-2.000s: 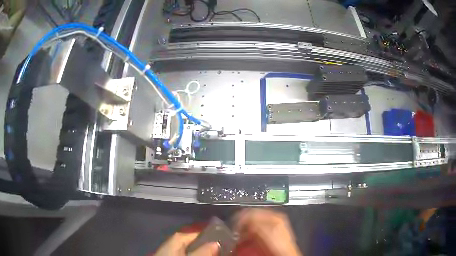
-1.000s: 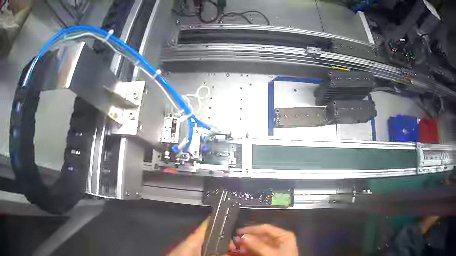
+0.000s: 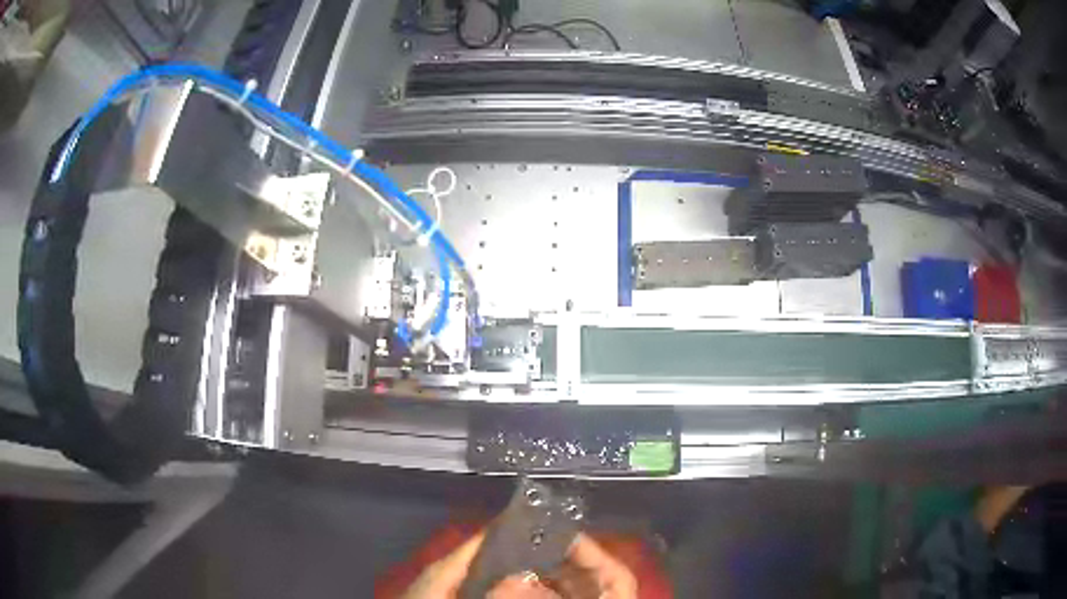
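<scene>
A dark grey-brown metal housing (image 3: 529, 536) with several small round shiny spots on its face is held at the bottom centre, below the near rail. My left hand (image 3: 451, 571) is shut on its left side, partly cut off by the bottom edge. My right hand (image 3: 603, 569) is at its right side with the fingers against it, also cut off by the edge. A black parts tray (image 3: 497, 445) with shiny specks lies on the near rail just beyond the housing. A bright green block (image 3: 652, 455) is at the tray's right end.
The green conveyor belt (image 3: 772, 356) runs behind the tray. A gantry head (image 3: 427, 339) with blue air hoses (image 3: 339, 152) and a black cable chain (image 3: 53, 304) stand at left. Dark housings (image 3: 696, 262) lie behind the belt, beside blue (image 3: 936, 288) and red (image 3: 997, 293) bins. A person's arm (image 3: 1000, 505) shows at right.
The housing has moved back from the tray's edge and turned to show its face with round spots. My right hand has moved slightly. The gantry head's hoses have shifted.
</scene>
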